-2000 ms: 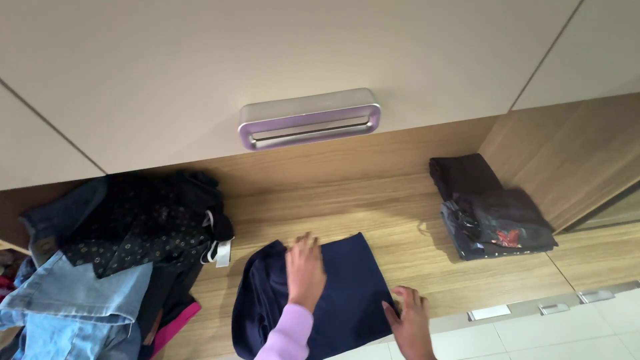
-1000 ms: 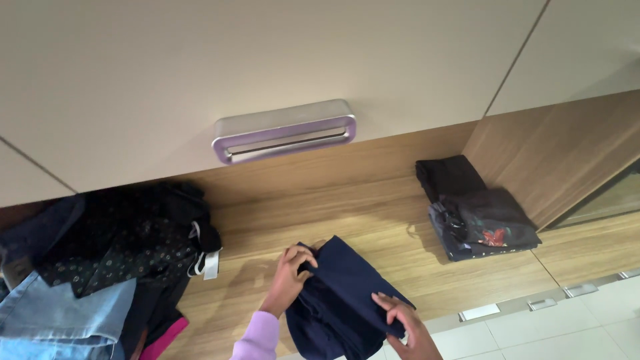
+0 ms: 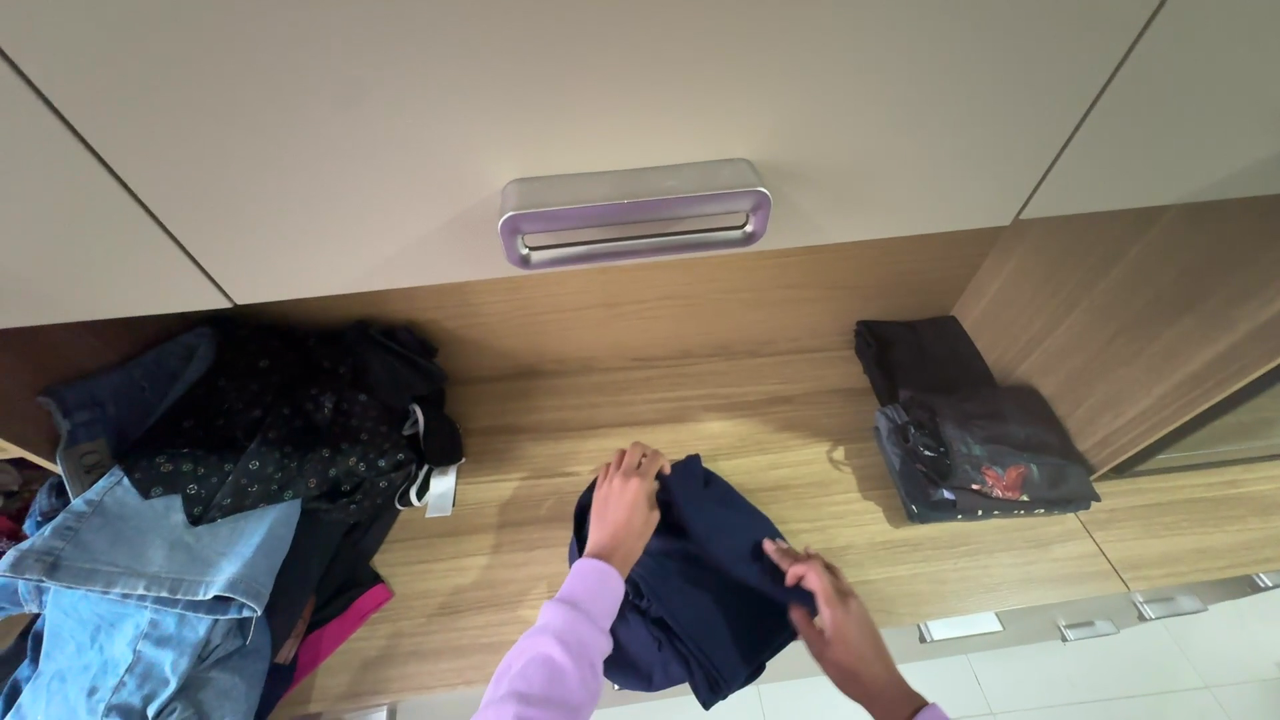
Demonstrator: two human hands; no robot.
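Note:
A navy blue garment (image 3: 700, 570), partly folded, lies on the wooden shelf (image 3: 520, 560) at its front edge, with its lower part reaching past that edge. My left hand (image 3: 628, 505) is on its upper left part, fingers curled at the cloth; whether they pinch it is not clear. My right hand (image 3: 830, 610) touches the right side, fingers partly spread against the fabric. Dark folded clothes (image 3: 990, 450), one with a red print, sit in a stack at the right, apart from both hands.
A loose heap holds a patterned black garment (image 3: 290, 430) and light blue denim (image 3: 150, 590) at the left. Above the shelf juts a metal handle (image 3: 636, 215) on a cabinet front (image 3: 400, 120). A wooden side panel (image 3: 1150, 330) stands at the right.
The navy garment, spread wider two seconds ago, is now more compact. My left hand has gone from its middle to its upper left part. My right hand has stayed along its right side.

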